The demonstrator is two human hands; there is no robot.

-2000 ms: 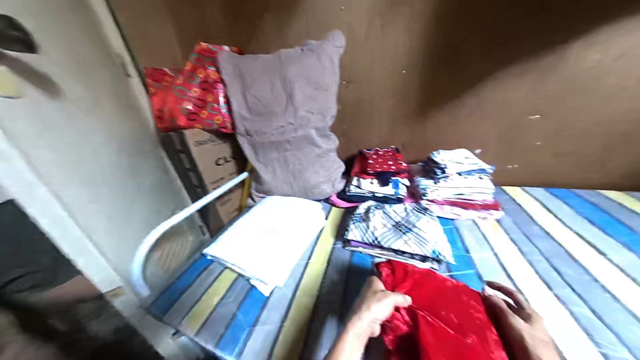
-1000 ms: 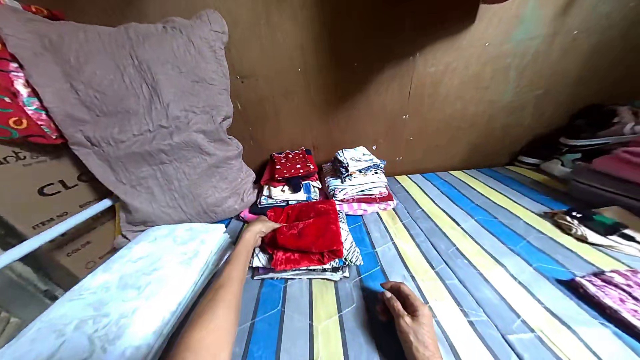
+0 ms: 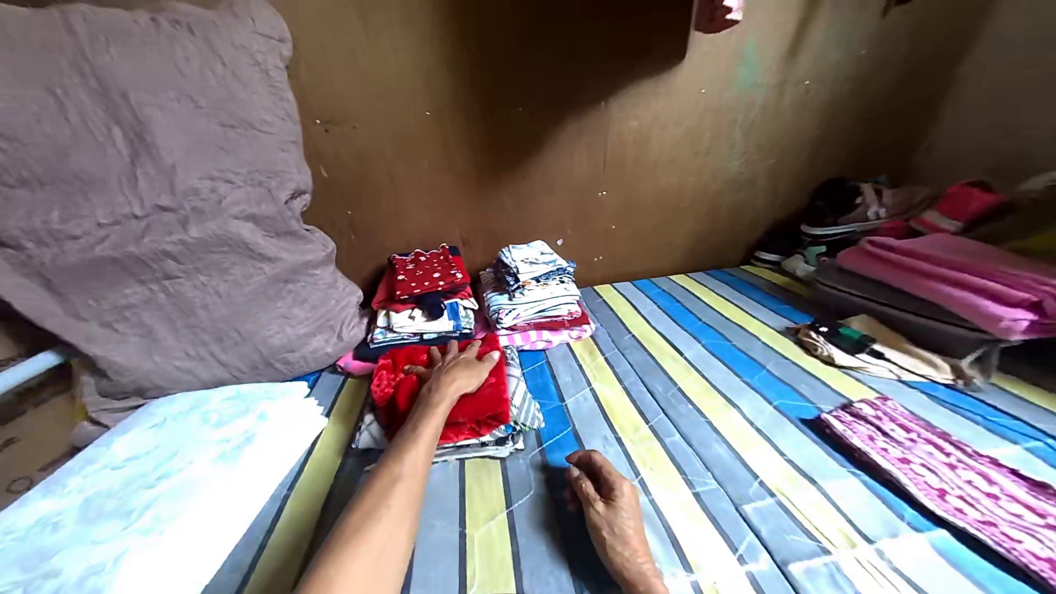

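My left hand [image 3: 456, 370] lies flat, fingers spread, on top of a folded red velvety cloth [image 3: 483, 408]. That cloth rests on a stack of plaid and patterned folded cloths [image 3: 526, 400]. Behind it stands a pile of folded clothes with a red dotted piece [image 3: 427, 272] on top. To its right is another pile of white patterned clothes [image 3: 536, 289], with pink striped cloth at its bottom. My right hand [image 3: 606, 511] is just above or on the striped mattress [image 3: 652, 437], right of the red cloth, fingers loosely curled and holding nothing.
A large grey pillow [image 3: 165, 198] leans at the left, with a pale blue-white folded item [image 3: 165, 487] before it. At the right lie a folded pink patterned cloth [image 3: 949, 487], a beige cloth with a dark object [image 3: 874, 351], and a pink cloth [image 3: 957, 276] on a dark bag-like item.
Two seconds ago both hands held the red cloth in front of the plaid stack; it now lies on that stack. My right hand has let go. The view has swung right.
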